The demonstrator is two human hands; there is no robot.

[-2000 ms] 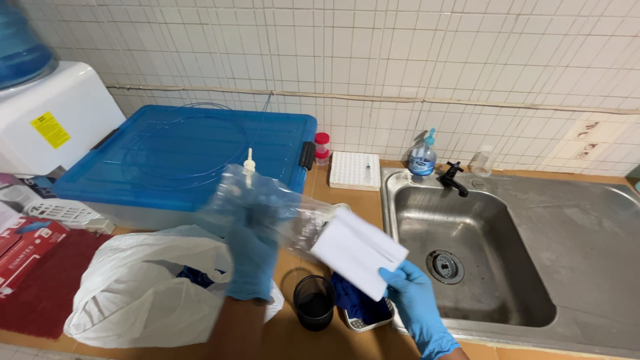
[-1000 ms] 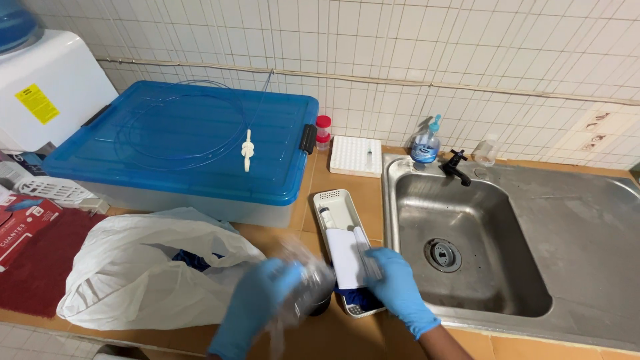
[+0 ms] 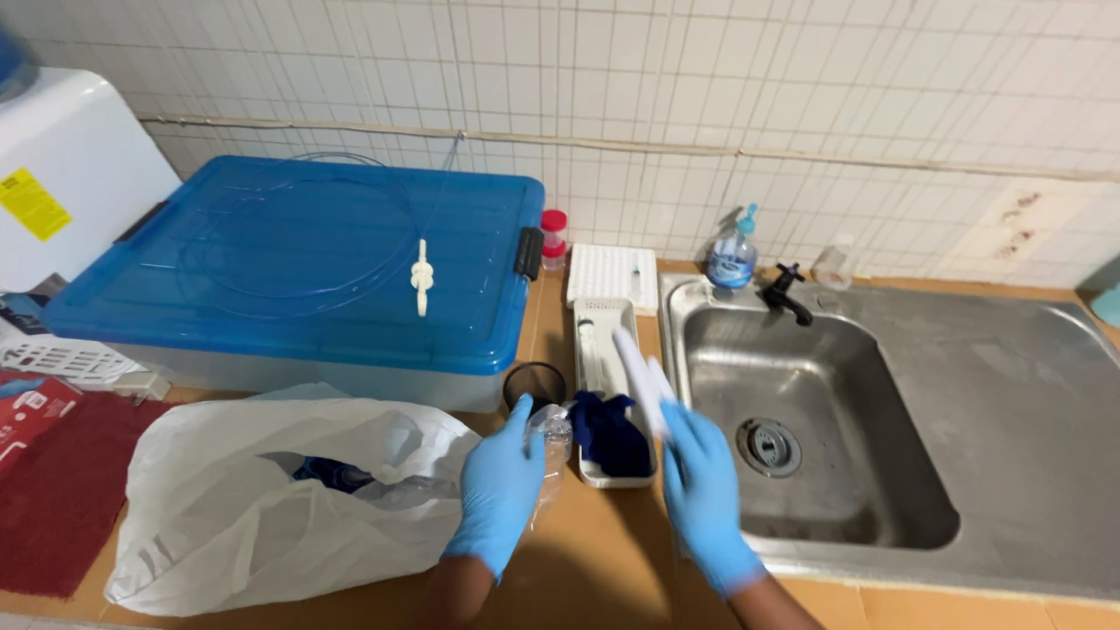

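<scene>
My left hand point(image 3: 503, 481), in a blue glove, grips a crumpled clear plastic bag point(image 3: 551, 446) just in front of a dark round cup point(image 3: 535, 385). In my right hand point(image 3: 703, 481), also gloved, are white folded sheets point(image 3: 643, 376), blurred and held upright over the right edge of a narrow white tray point(image 3: 612, 479). A dark blue cloth point(image 3: 612, 437) lies in the near part of that tray, and a syringe point(image 3: 589, 350) lies in its far part.
A white plastic bag point(image 3: 289, 534) lies left of my hands. Behind it stands a bin with a blue lid point(image 3: 306, 236), bearing coiled tubing and a white connector point(image 3: 422, 278). Right are a steel sink point(image 3: 814, 420), black tap point(image 3: 786, 293) and soap bottle point(image 3: 732, 255). A white rack point(image 3: 612, 271) stands behind the tray.
My left hand has moved back from the near edge with the clear bag, and the dark cup shows behind it. The white sheets, lower over the tray a second ago, are now raised at its right side.
</scene>
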